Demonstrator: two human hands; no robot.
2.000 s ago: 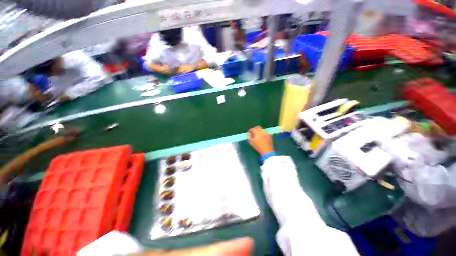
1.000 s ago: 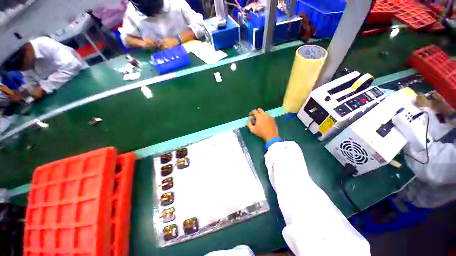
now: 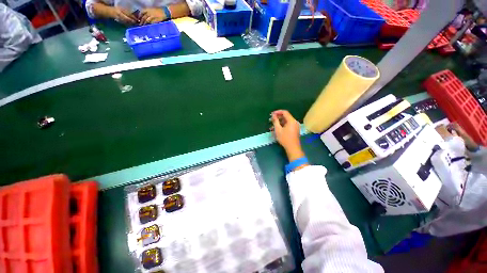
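My right hand [image 3: 287, 132], with a blue band at the wrist, is over the near edge of the green conveyor belt [image 3: 176, 117], beyond the blister tray. Its fingers are closed on a small dark piece [image 3: 281, 120], mostly hidden by them. My left hand is out of the picture. The clear-white blister tray [image 3: 224, 213] lies flat on the bench. Several dark rounded modules [image 3: 148, 214] with gold marks sit in its pockets at the left, two of them in the second column. The tray's bottom edge is cut off.
Orange-red turnover trays [image 3: 34, 224] stand at left. A yellow film roll [image 3: 342, 93], white tape dispenser [image 3: 368, 133] and fan-vented unit [image 3: 398, 181] stand at right. Small pieces lie on the belt. Across it are a blue bin [image 3: 154, 40] and a worker's hands; another person is at far right.
The view has tilted down and shifted, so the tray sits lower. A blurred hand and sleeve at the bottom edge have left the picture. My right hand stays by the belt edge.
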